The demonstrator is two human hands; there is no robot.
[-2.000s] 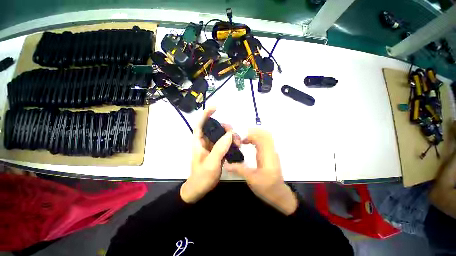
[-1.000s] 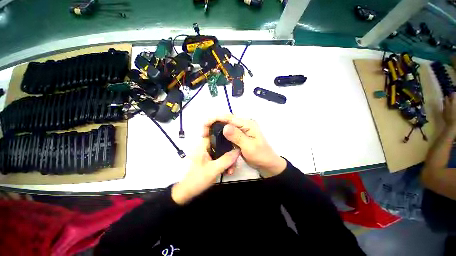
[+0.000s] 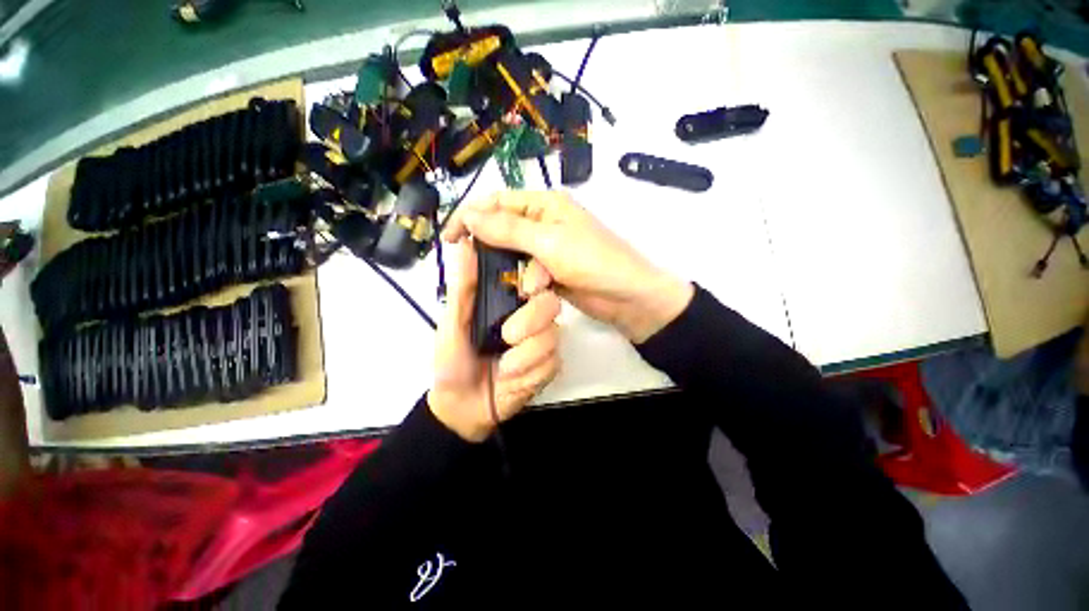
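Note:
A black case [image 3: 491, 298] stands on edge between my hands above the bench's front edge. A small yellow-orange part [image 3: 514, 278] shows at its right side. A thin black cord [image 3: 494, 406] hangs from its lower end over my left wrist. My left hand [image 3: 484, 364] is closed round the lower part of the case. My right hand [image 3: 567, 251] reaches over its top end, fingertips on the upper end and side. The fingers hide much of the case, and its inside cannot be made out.
A pile of open units [image 3: 418, 131] lies behind my hands. Three rows of black cases [image 3: 167, 263] are on cardboard [image 3: 307, 358] at left. Two loose covers [image 3: 666, 173] lie right of the pile. More units [image 3: 1015, 131] lie on cardboard at far right. A person's arm [image 3: 10, 412] shows at the left edge.
The case has turned more upright, and yellow-orange now shows at its side. My right hand has moved over its top end. The camera view has shifted.

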